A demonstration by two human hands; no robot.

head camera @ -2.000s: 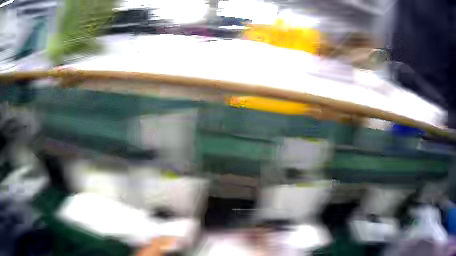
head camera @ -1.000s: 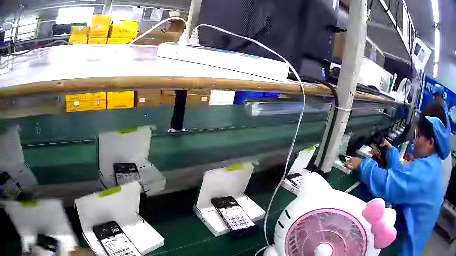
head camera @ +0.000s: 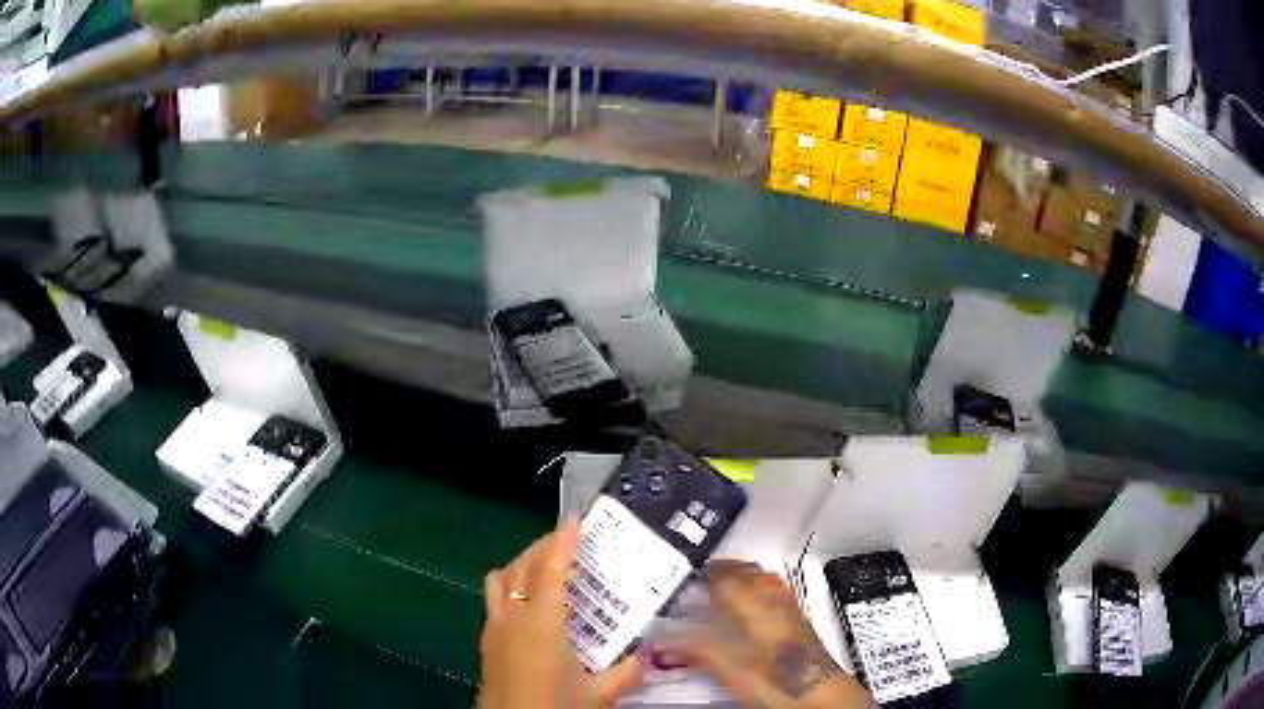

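Observation:
A black smartphone (head camera: 649,533) with a white barcoded film on its back is held up and tilted, camera end away from me. My left hand (head camera: 538,630) holds it at its left side, and a ring shows on a finger. My right hand (head camera: 760,634) is blurred, low beside the phone over an open white box (head camera: 780,513); whether it grips anything is unclear. The box base is largely hidden by phone and hands.
Open white boxes with labelled phones stand right (head camera: 915,513), left (head camera: 250,402) and on the back level (head camera: 575,249). Black trays (head camera: 83,568) are at lower left. Yellow cartons (head camera: 873,153) stand beyond the wooden shelf edge (head camera: 624,31). The fan's edge shows at lower right.
The view has swung left from the fan and the co-worker in blue. Both hands are now in view, with a phone held up in my left hand.

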